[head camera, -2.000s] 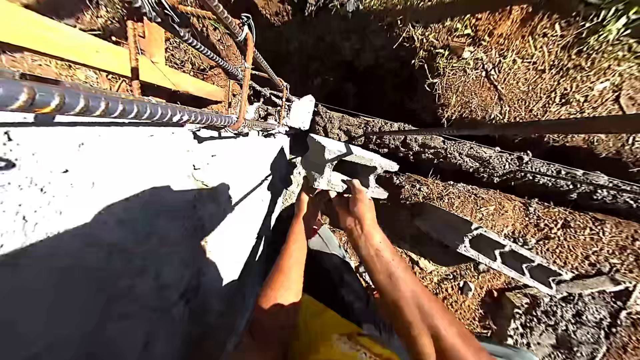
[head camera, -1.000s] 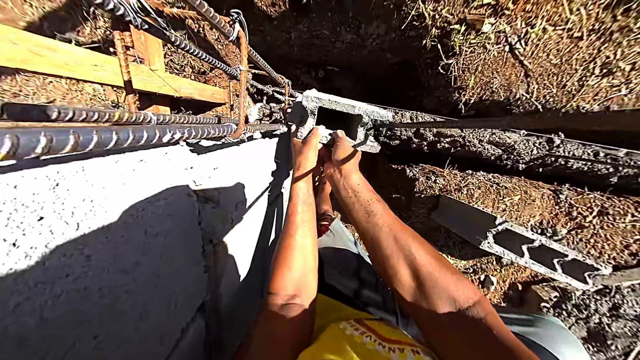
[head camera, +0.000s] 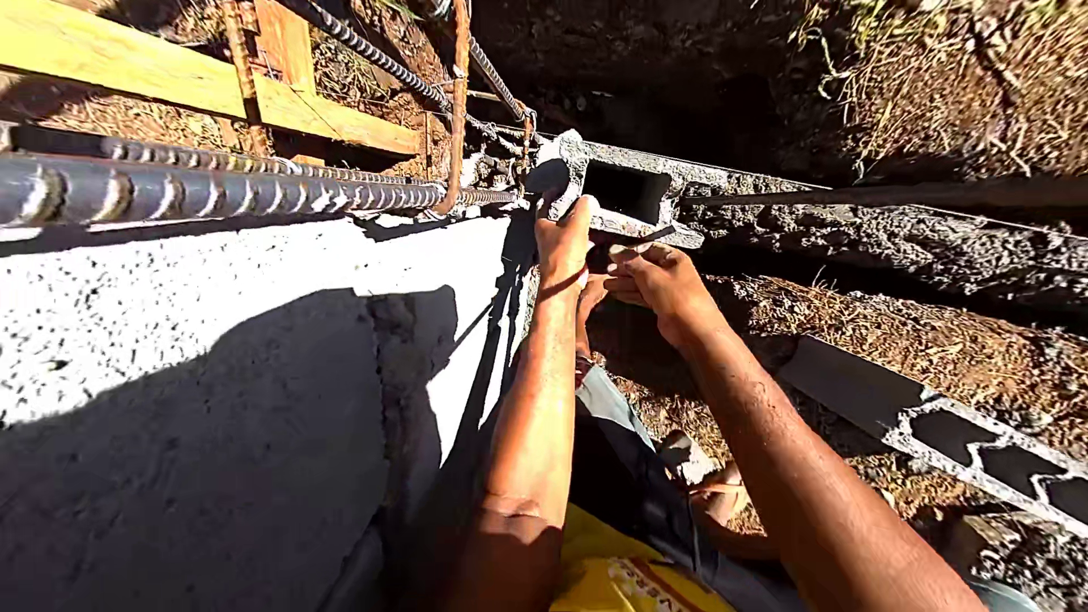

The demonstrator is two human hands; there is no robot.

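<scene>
A cut piece of hollow concrete block [head camera: 625, 228] sits at the near end of a mortar-covered course [head camera: 858, 229], beside the rebar ties. My left hand [head camera: 565, 242] rests against the block's left near edge, thumb up on its rim; its grip on the underside is hidden. Just below the block's lower right edge, my right hand [head camera: 659, 276] has its fingers bent together near the near face. Whether it touches the block or holds anything small cannot be told. A taut string [head camera: 722, 168] runs along the far edge of the block and course.
Thick ribbed rebar [head camera: 212, 189] crosses the left side above a pale concrete wall [head camera: 170, 314]. Behind it are a yellow timber board [head camera: 127, 64] and a rusty tie [head camera: 460, 102]. Another hollow block [head camera: 858, 387] lies at right. A dark trench [head camera: 629, 76] lies beyond the string.
My right hand has come off the block's near rim and is now lower, beneath its right edge. My left hand stays at the block. The block was tilted earlier and now sits in line with the course.
</scene>
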